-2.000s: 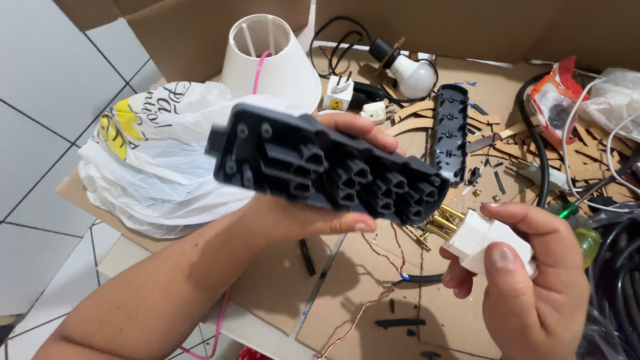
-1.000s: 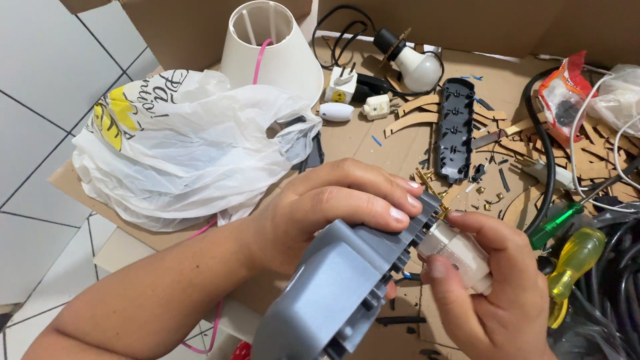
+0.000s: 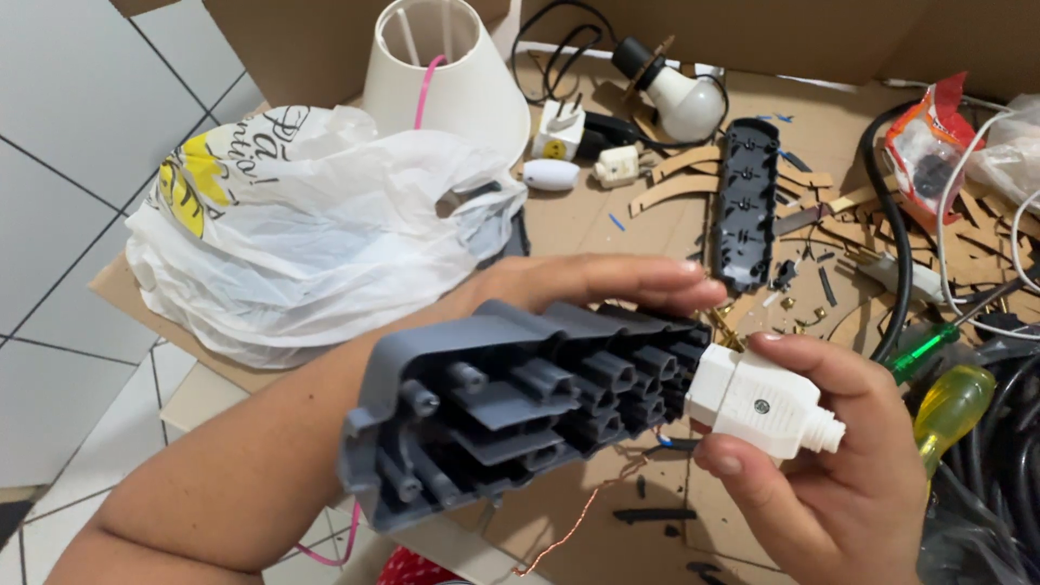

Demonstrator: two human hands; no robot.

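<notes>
My left hand (image 3: 601, 280) holds the dark grey plastic housing of a power strip (image 3: 520, 390), its hollow inside with posts and sockets facing me; the thumb is hidden behind it. Between the thumb and fingers of my right hand (image 3: 821, 455) is a white electrical plug (image 3: 760, 398), its front end against the right end of the housing. The plug's pins are hidden. Brass contact pieces (image 3: 725, 325) show just above the plug. Below the housing runs a twisted bare copper wire (image 3: 581, 516).
A black strip cover (image 3: 743, 203), a light bulb in a holder (image 3: 682, 101), white plugs (image 3: 617, 166) and wooden offcuts (image 3: 678, 175) lie on cardboard. A lampshade (image 3: 447, 89) and plastic bag (image 3: 325, 244) stand left; screwdrivers (image 3: 955, 406) and black cable (image 3: 1007, 439) lie right.
My left hand has turned the housing, whose outer side faced me a second ago, so its inside shows again. The white plug remains in my right hand.
</notes>
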